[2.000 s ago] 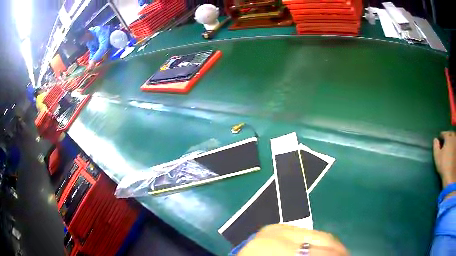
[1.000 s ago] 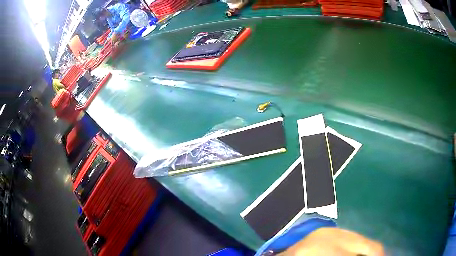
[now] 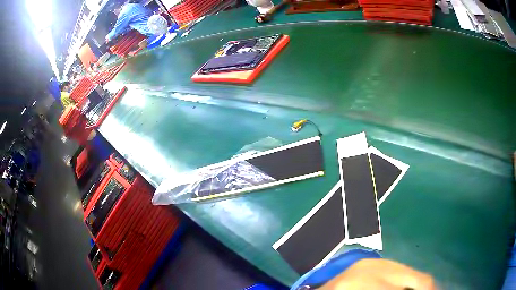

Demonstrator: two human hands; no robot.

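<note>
My left hand shows at the bottom edge, cut off, with a blue sleeve; its fingers are hidden. My right hand is out of view; only a bit of blue sleeve shows at the lower right edge. Just beyond my left hand, two black adhesive strip sheets with white borders lie crossed on the green bench. To their left lies another black strip sheet, partly in shiny clear plastic. A small yellow-ended cable lies beyond it.
An open laptop base unit sits on a red-orange tray farther back. Stacked red trays and white parts line the far side. More trays stand lower left. A person in blue is upper left.
The view has turned downward and left since the oldest frame. My right hand has left the picture. The laptop base has shifted slightly right in the last second. The strip sheets lie as before.
</note>
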